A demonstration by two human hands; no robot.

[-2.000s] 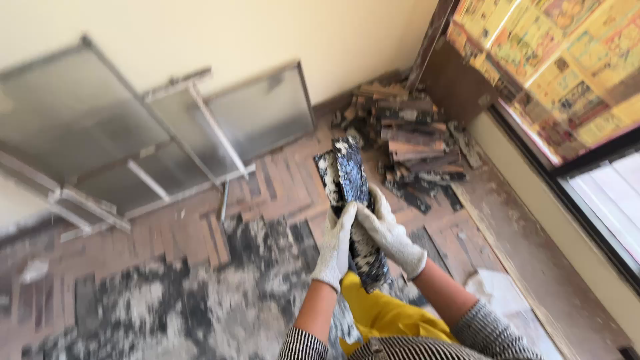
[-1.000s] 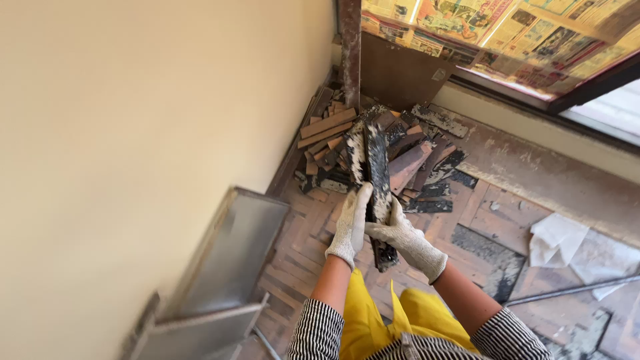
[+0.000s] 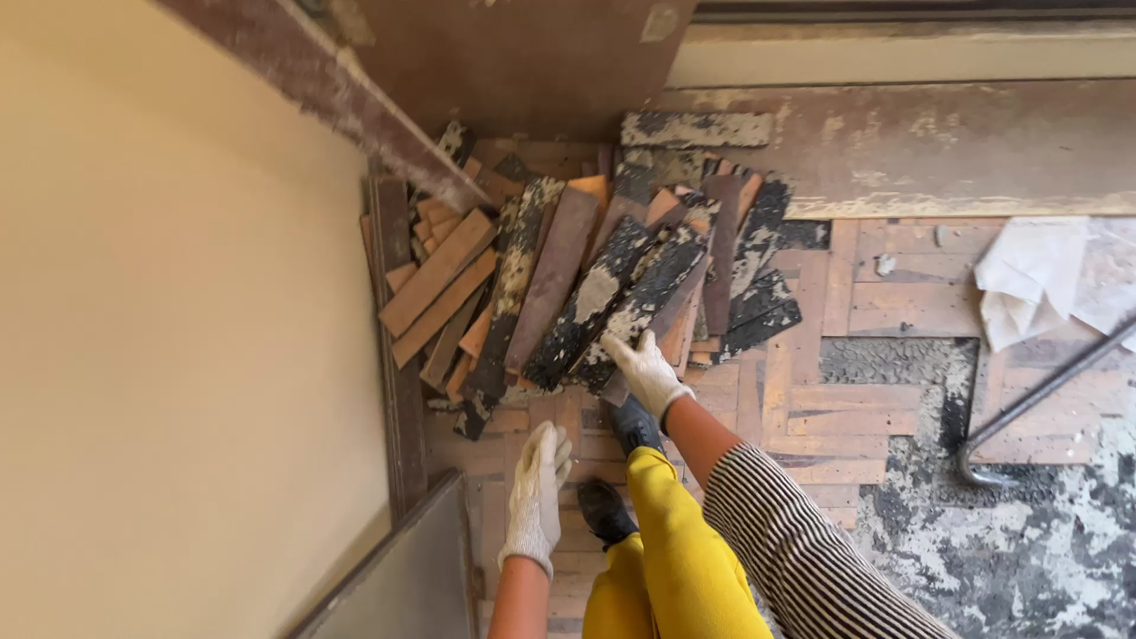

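A heap of loose wooden parquet strips (image 3: 552, 275) lies in the corner, several of them coated with black adhesive on the upturned face. My right hand (image 3: 646, 371), in a pale knit work glove, touches the lower end of a black-coated parquet strip (image 3: 655, 284) on top of the heap; whether its fingers grip the strip I cannot tell. Below the heap, my gloved left hand (image 3: 538, 479) hangs over the floor with nothing in it, its fingers close together and extended.
A metal pry bar (image 3: 1021, 417) lies at the right beside white crumpled sheets (image 3: 1034, 275). Herringbone parquet (image 3: 843, 399) surrounds bare patches with black residue. A framed panel (image 3: 399, 577) leans at the lower left, and a worn wooden post (image 3: 355, 102) slants over the heap's left side.
The black-coated strips that both my hands held up are now down on the heap. My left hand has come away from them. The view has swung towards the corner.
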